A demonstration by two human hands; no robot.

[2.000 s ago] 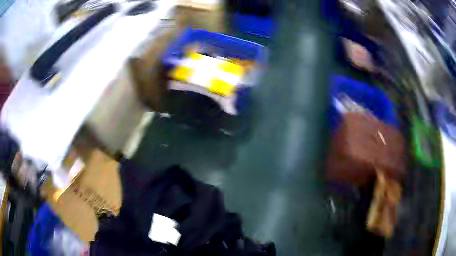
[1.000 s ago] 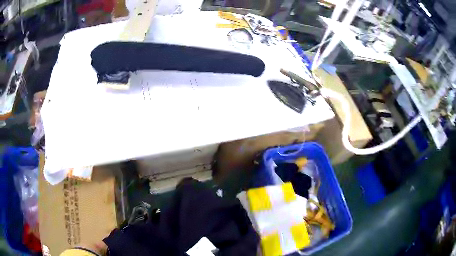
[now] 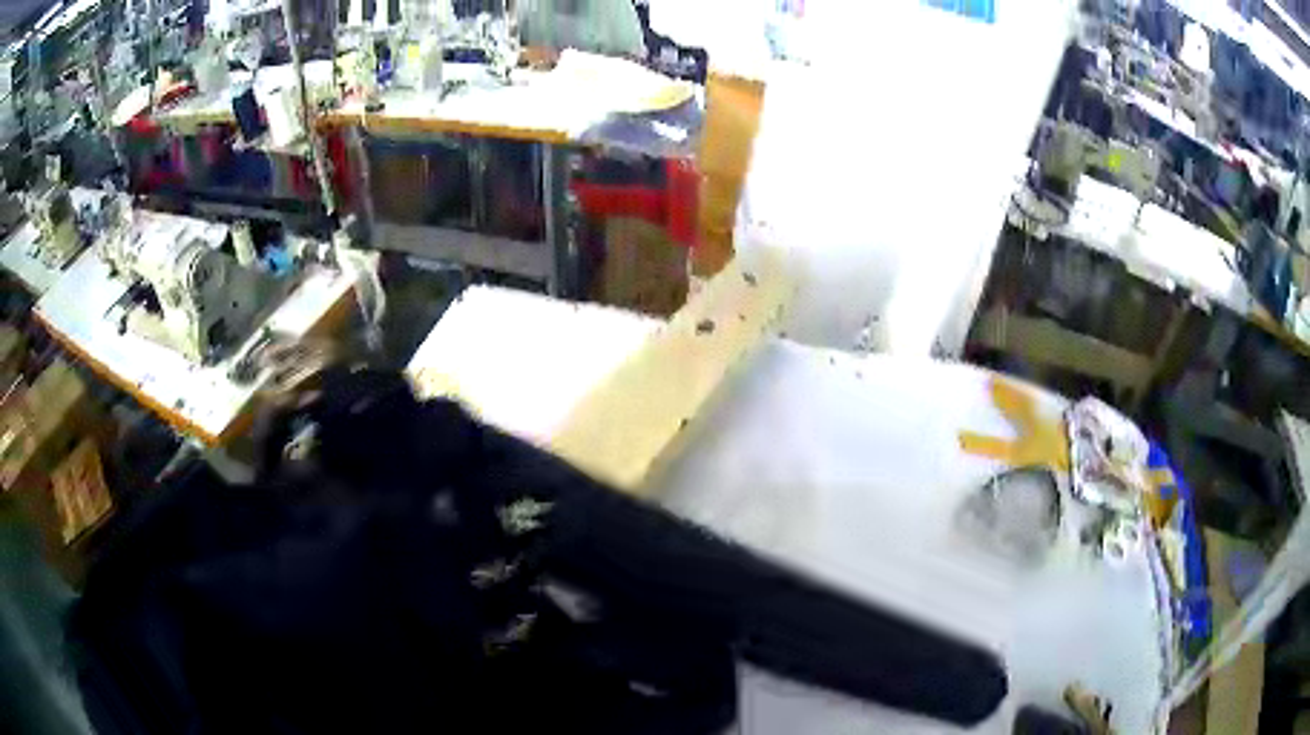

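A large black garment bundle (image 3: 331,574) with pale gold-cream marks fills the lower left, raised in front of me and covering part of the table. The black sleeve board (image 3: 876,653) runs out from behind it to the right, over the white pressing table (image 3: 862,503). The iron's handle (image 3: 1088,707) is cut off by the bottom edge. A blurred brownish patch at the bundle's upper left edge may be my left hand; I cannot tell. My right hand is not visible.
A white sewing machine (image 3: 187,287) stands on a table at left. A wood-edged table (image 3: 474,115) is behind. Yellow-orange strips (image 3: 1020,431) and small items lie at the pressing table's right side. More machine tables (image 3: 1149,237) stand at far right.
The view has swung from the floor and crates up to the pressing table. The black bundle has come up from the bottom edge and now overlaps the sleeve board's left part.
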